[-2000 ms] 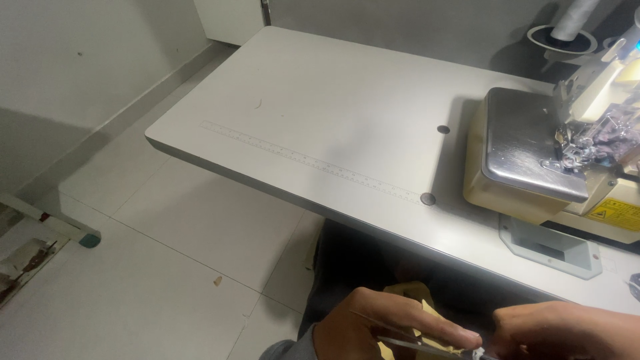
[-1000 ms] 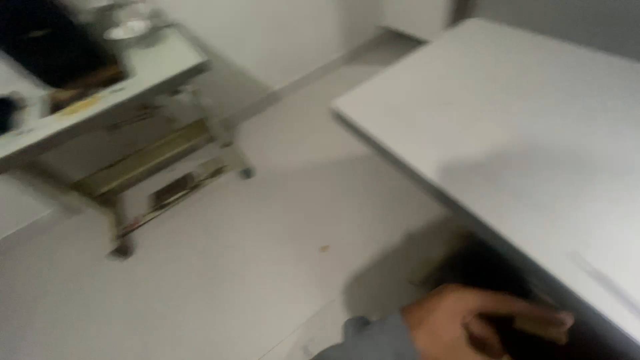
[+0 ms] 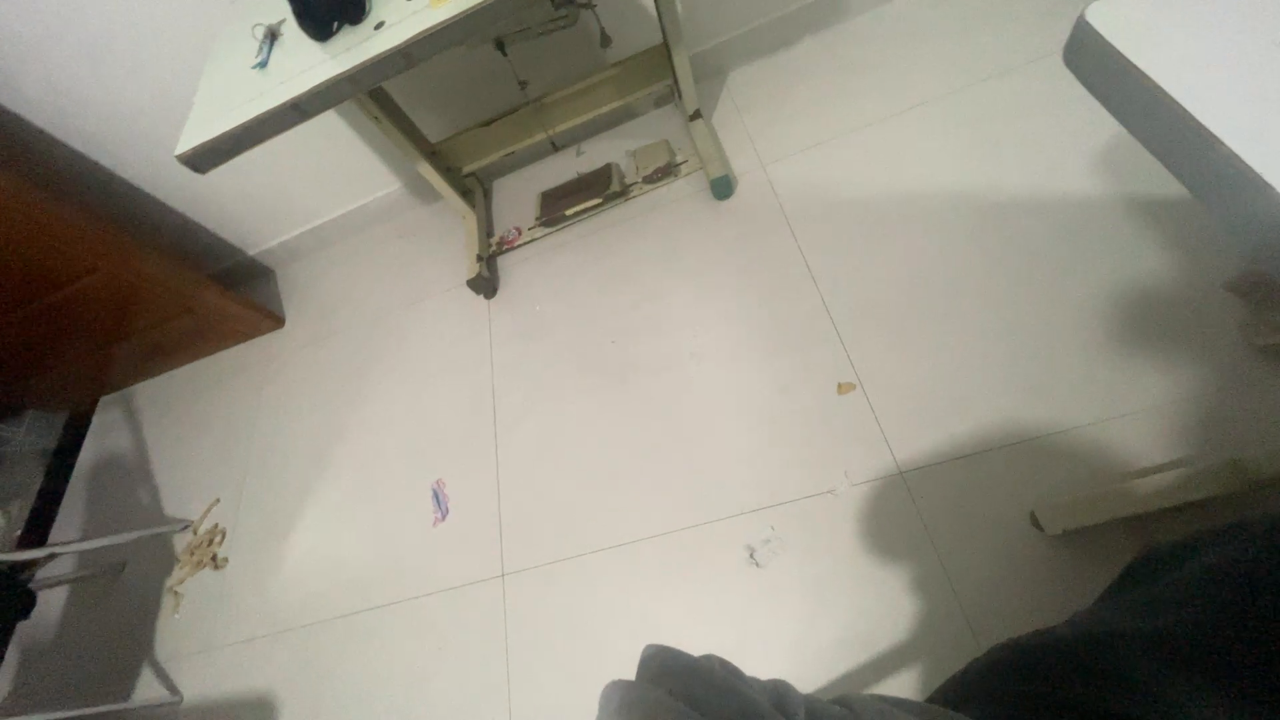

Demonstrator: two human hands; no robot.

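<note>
Neither of my hands can be made out in the head view. Grey cloth, which looks like part of my sleeve, shows at the bottom edge, and dark clothing fills the lower right corner. A dim brownish shape lies at the right edge, under the white tabletop; I cannot tell what it is. Whether my hands hold anything is hidden.
A worktable on a metal stand has a pedal below. Brown wooden furniture stands left. On the tiled floor lie a tan tangled bundle, a purple-blue scrap and a small tan scrap.
The view has swung far left and down to the floor. My hands, seen earlier near the front edge of the white sewing table, are no longer discernible, and the sewing machine has left the view.
</note>
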